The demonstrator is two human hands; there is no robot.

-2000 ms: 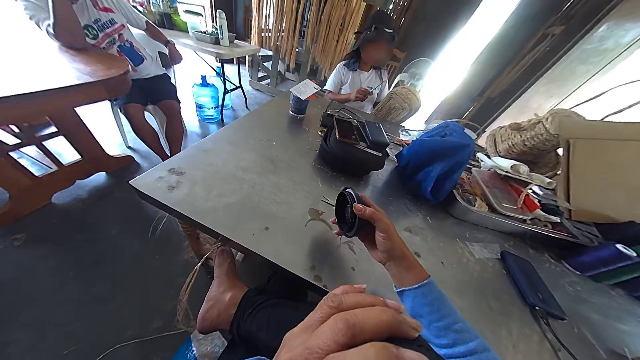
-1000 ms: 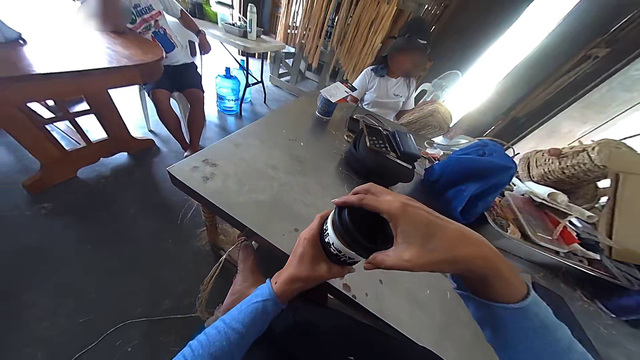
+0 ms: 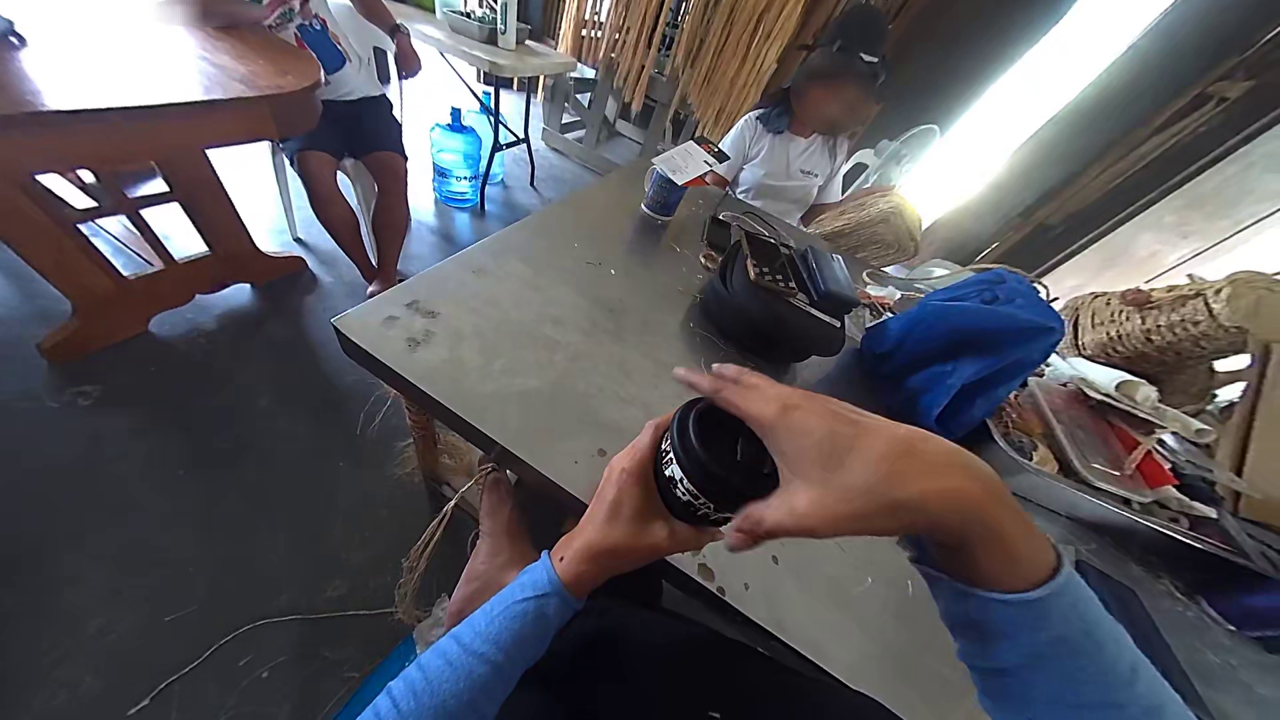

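A black lidded cup (image 3: 700, 475) with a white-patterned band is tilted over the near edge of the grey table (image 3: 520, 330). My left hand (image 3: 630, 500) wraps around its side from the left. On the cup's other side, my right hand (image 3: 840, 460) is spread with thumb and fingers apart, close to the lid; whether it touches the lid cannot be told. The lid sits on the cup. Beyond my hands a black bag or cap (image 3: 770, 320) lies on the table, with a phone (image 3: 770, 265) on top.
A blue cloth (image 3: 965, 345) lies right, beside a metal tray (image 3: 1110, 520) of mixed items. Farther back stands a mug (image 3: 662, 195). One person (image 3: 790, 160) sits at the far side with a fibre bundle (image 3: 870, 225); another (image 3: 350, 120) sits by a wooden table (image 3: 170, 115).
Two seconds ago one hand held a round black lid away from my other hand. By one second ago both hands were at the lidded cup. Since then my right fingers have spread away from the lid.
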